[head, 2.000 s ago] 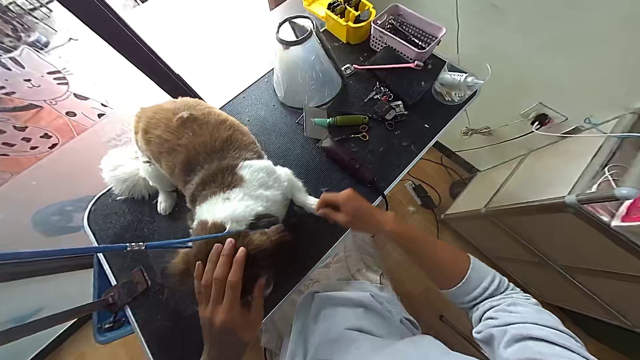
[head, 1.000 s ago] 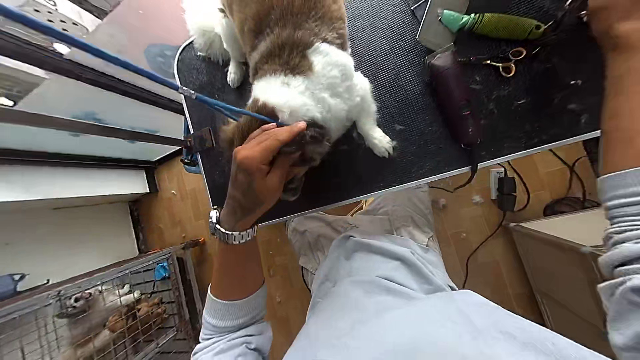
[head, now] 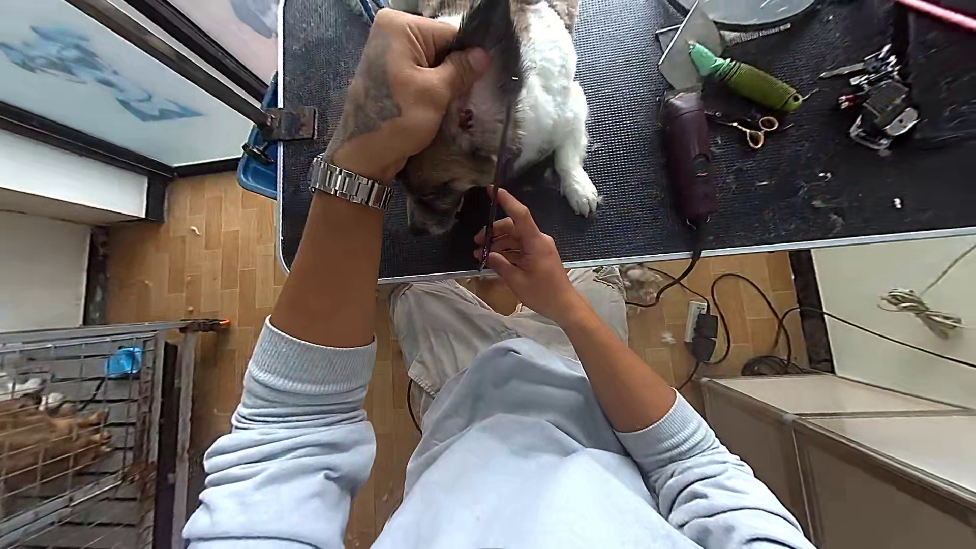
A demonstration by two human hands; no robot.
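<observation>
A brown and white dog (head: 545, 91) is on the black grooming table, its head low near the front edge. My left hand (head: 408, 95), with a steel watch at the wrist, grips the dog's raised dark ear (head: 492, 38), baring the ear's pinkish underside. In my right hand (head: 522, 255) is a pair of dark, thin-bladed grooming scissors (head: 503, 145), its blades pointing up along the ear's edge. Whether the blades touch the hair I cannot tell. To the right lie purple clippers (head: 688, 156), a green-handled grooming tool (head: 751, 84) and gold-handled scissors (head: 751, 131).
Metal clipper parts (head: 881, 107) lie on the table's right side. A metal post clamp (head: 290, 123) holds onto its left edge. A wire cage (head: 72, 427) with animals inside stands at lower left. Power cables (head: 732, 305) run over the floor, beside a cabinet (head: 877, 457) at lower right.
My left hand has gone from resting on the dog's head to holding its ear up. My right hand has come from the tools at the right to the dog's head, now with dark scissors in it.
</observation>
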